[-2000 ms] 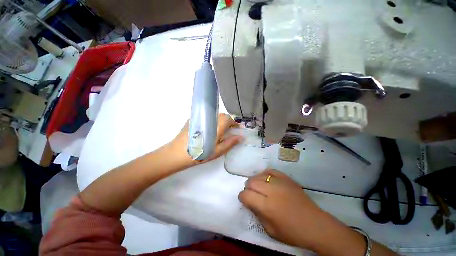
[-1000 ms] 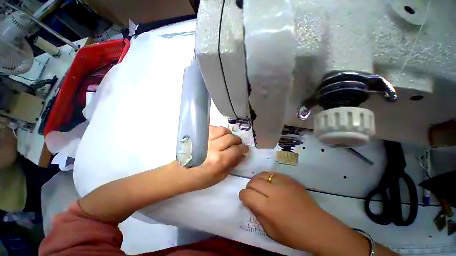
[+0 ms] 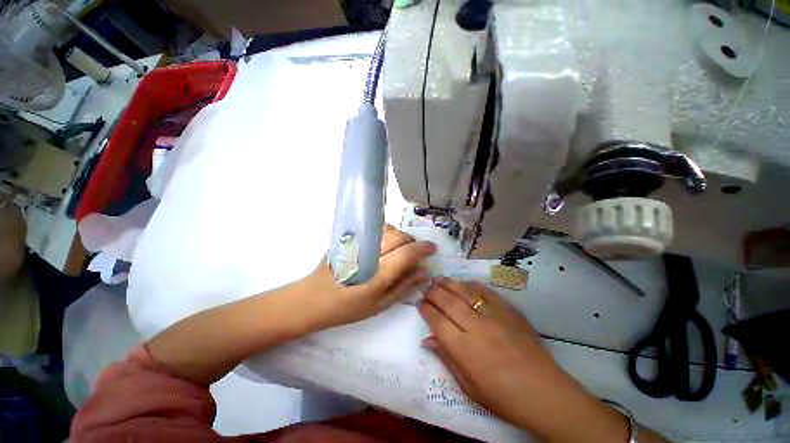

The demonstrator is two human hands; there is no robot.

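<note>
My left hand [image 3: 381,277] lies at the front of the needle area, partly behind the grey lamp [image 3: 359,199], its fingertips on thin white fabric [image 3: 442,264] that is hard to tell from the bed. My right hand [image 3: 485,346], with a ring, lies palm down just right of it, fingers stretched toward the presser foot [image 3: 443,220]. The fingertips of both hands nearly touch. Whether the fingers pinch the cloth is hidden. The off-white sewing machine head [image 3: 537,112] stands above and behind the hands.
Black-handled shears [image 3: 674,346] lie on the right. A thin dark tool [image 3: 611,270] and a tan block [image 3: 508,277] lie right of the foot. A white tension dial [image 3: 625,227] juts from the head. A red basket [image 3: 130,143] with cloth stands upper left, near a fan [image 3: 33,69].
My right hand has moved up toward the foot and its curled fingers have straightened, close to the left fingertips. The view has shifted, so the lamp and machine head appear further right than one second ago.
</note>
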